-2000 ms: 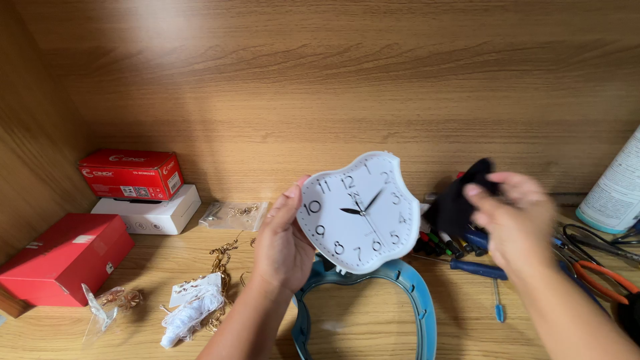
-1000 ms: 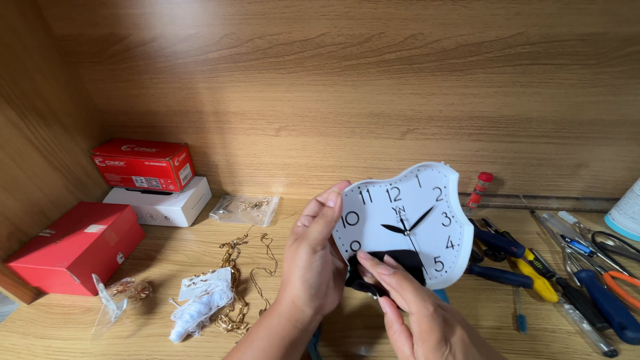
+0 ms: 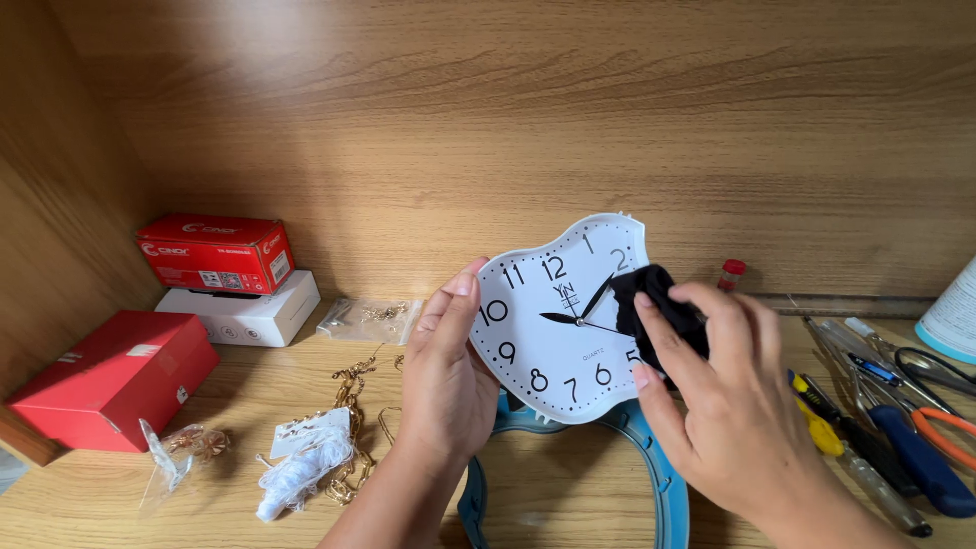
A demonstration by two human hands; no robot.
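A white clock face [image 3: 560, 347] with black numerals and hands is held up, tilted, its surface toward me. My left hand [image 3: 450, 366] grips its left edge, thumb on the front near the 10. In my right hand [image 3: 717, 381] is a black cloth [image 3: 659, 316], pressed on the right side of the face and covering the area around the 3 and 4. Below the clock face, a blue clock frame [image 3: 671, 488] lies on the wooden surface; the clock face hides its upper part.
At left are a red box [image 3: 114, 381] and another red box [image 3: 213, 252] on a white box [image 3: 244, 313]. Gold chains [image 3: 351, 396], white thread [image 3: 305, 473] and a small plastic bag [image 3: 370, 320] lie nearer. Pliers [image 3: 919, 457], a screwdriver [image 3: 877, 480] and scissors [image 3: 945, 435] are at right.
My right hand first held the black cloth off to the right of the clock face, then on its lower left part. Now hand and cloth are on its right side.
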